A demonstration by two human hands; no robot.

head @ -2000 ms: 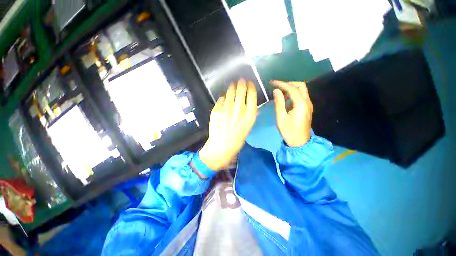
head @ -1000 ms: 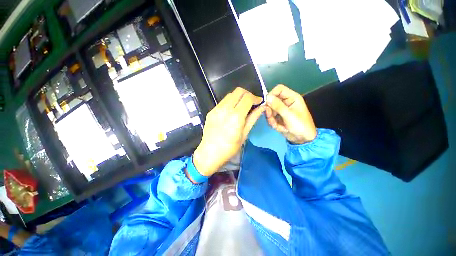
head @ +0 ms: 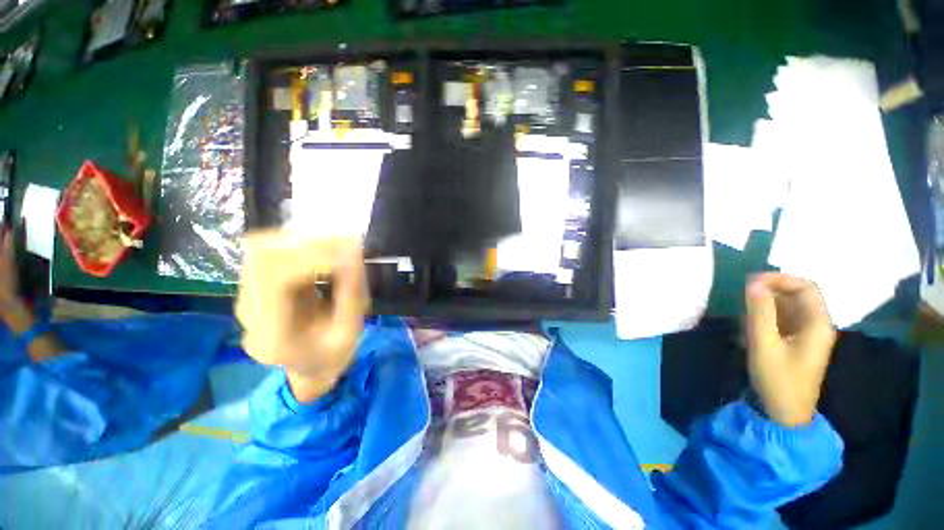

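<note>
The two-slot black tray (head: 613, 280) lies in front of me with an open unit in each slot. A blurred black adhesive sheet (head: 445, 202) lies across the divider and hides parts of both bright central panels (head: 336, 192). My left hand (head: 303, 300), blurred, is at the tray's near left edge, its curled fingers at the sheet's near left corner; it appears to hold it. My right hand (head: 789, 336) is right of the tray, below the white stack, fingers curled; whether it holds anything is unclear. The sheet strip (head: 659, 197) right of the tray has a bare white near end.
A large white paper stack (head: 844, 186) and smaller liner pile (head: 733, 192) are at right. Clear plastic film (head: 202, 176) and a red bin (head: 98, 223) are at left. Another person's blue sleeve (head: 93, 383) is at lower left. More units stand along the back.
The view has turned and the tray now appears central and level. My hands have moved apart, left hand to the tray's left. The black sheet is now over the tray, and the strip's near end is white.
</note>
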